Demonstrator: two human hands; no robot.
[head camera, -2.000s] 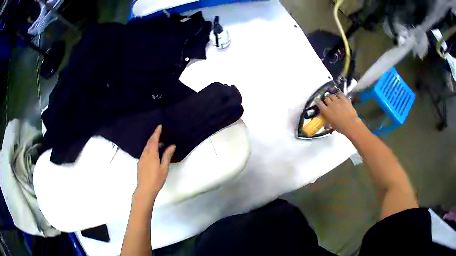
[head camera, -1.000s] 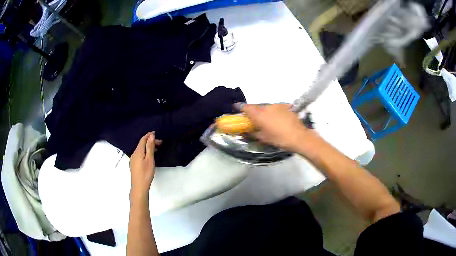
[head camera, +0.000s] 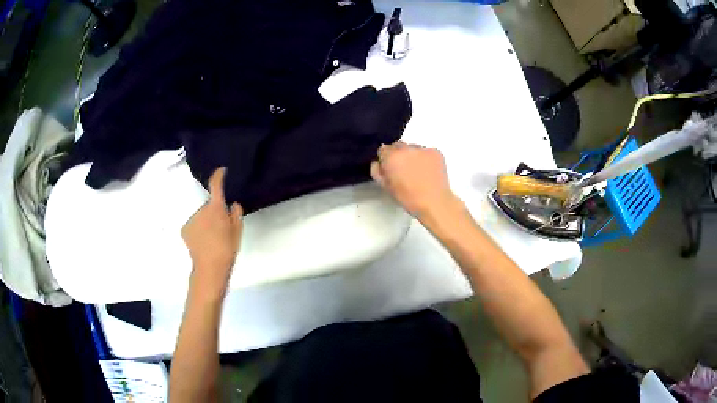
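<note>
A dark garment (head camera: 236, 86) lies over the padded ironing board (head camera: 314, 252), with a sleeve-like part along the board's right half. My left hand (head camera: 214, 228) is at the garment's near edge; its fingertips touch or pinch the cloth. My right hand (head camera: 413, 177) has its fingers closed on the edge at the right end of that part. The steam iron (head camera: 542, 201), with a yellow-orange handle, rests at the table's right corner with no hand on it.
A small clear bottle (head camera: 395, 41) with a black top stands on the white table (head camera: 472, 102). Beige-grey cloth (head camera: 31, 212) bundles at the left. A blue stool (head camera: 633, 189) and the white-wrapped hose (head camera: 645, 157) are at the right. A cardboard box (head camera: 595, 22) is at the top right.
The iron went from the board's right end back to the table's right corner and was let go. My right hand has moved onto the garment's edge. The view has shifted.
</note>
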